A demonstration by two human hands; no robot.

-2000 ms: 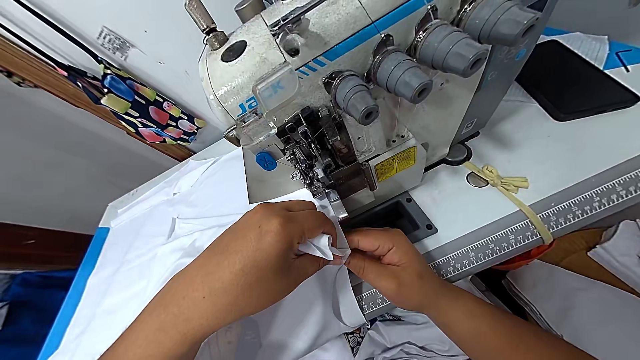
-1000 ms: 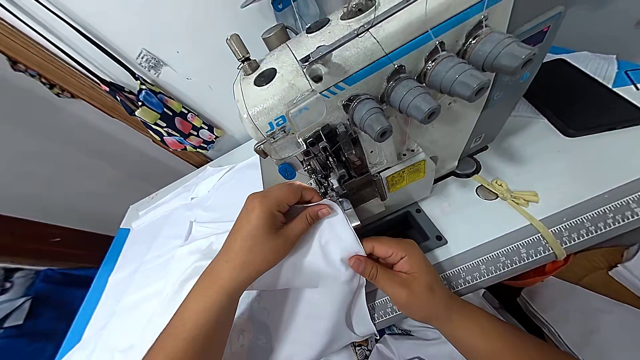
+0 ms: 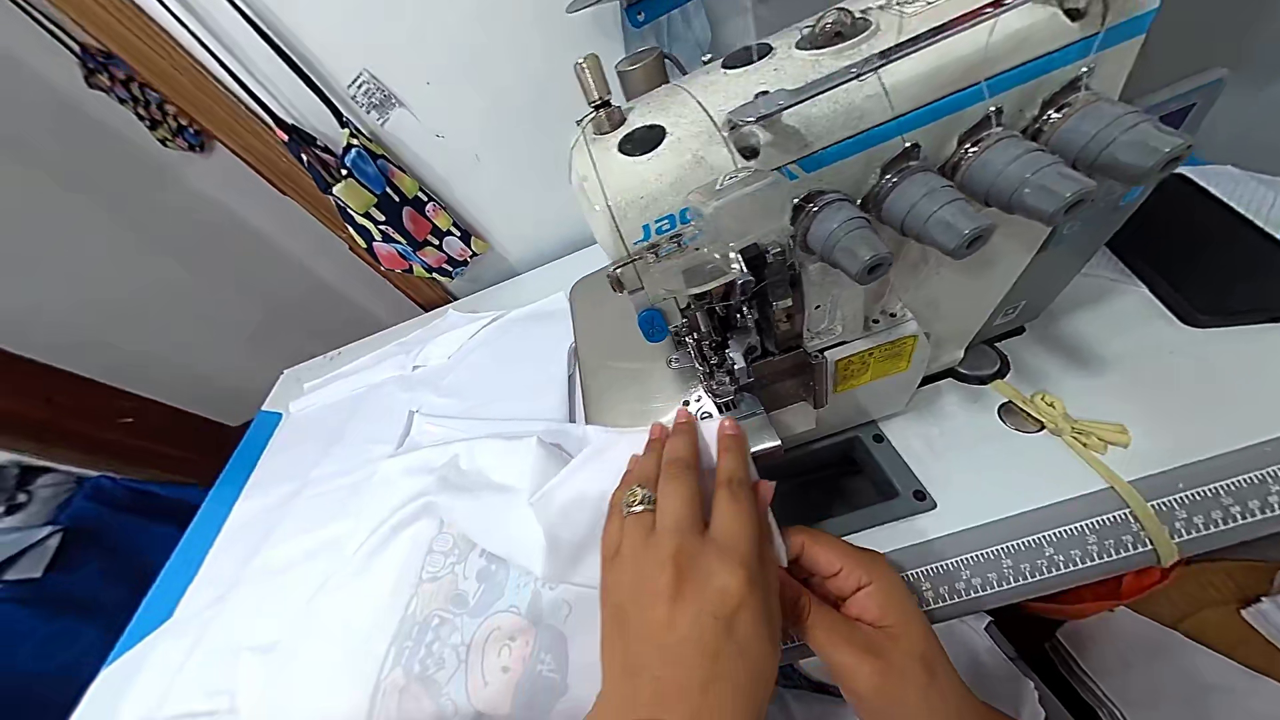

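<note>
A white overlock sewing machine with a blue stripe stands behind my hands. White fabric, with a printed cartoon figure showing through, spreads over the left of the table up to the needle area. My left hand, a ring on one finger, lies flat on the fabric with fingertips just in front of the presser foot. At the fabric's right edge, partly behind my left hand, my right hand has its fingers bent around the edge; the fingertips are partly hidden. A small white label with a letter shows by the foot.
A ruler tape runs along the table's front edge, with a yellow tie around it. A black phone-like object lies at the right. Patterned cloth pouches hang at the upper left. Blue fabric is at the lower left.
My left hand has gone from pinching the fabric's edge to lying flat over it. A white label now shows at the presser foot. My right hand stays at the fabric's right edge.
</note>
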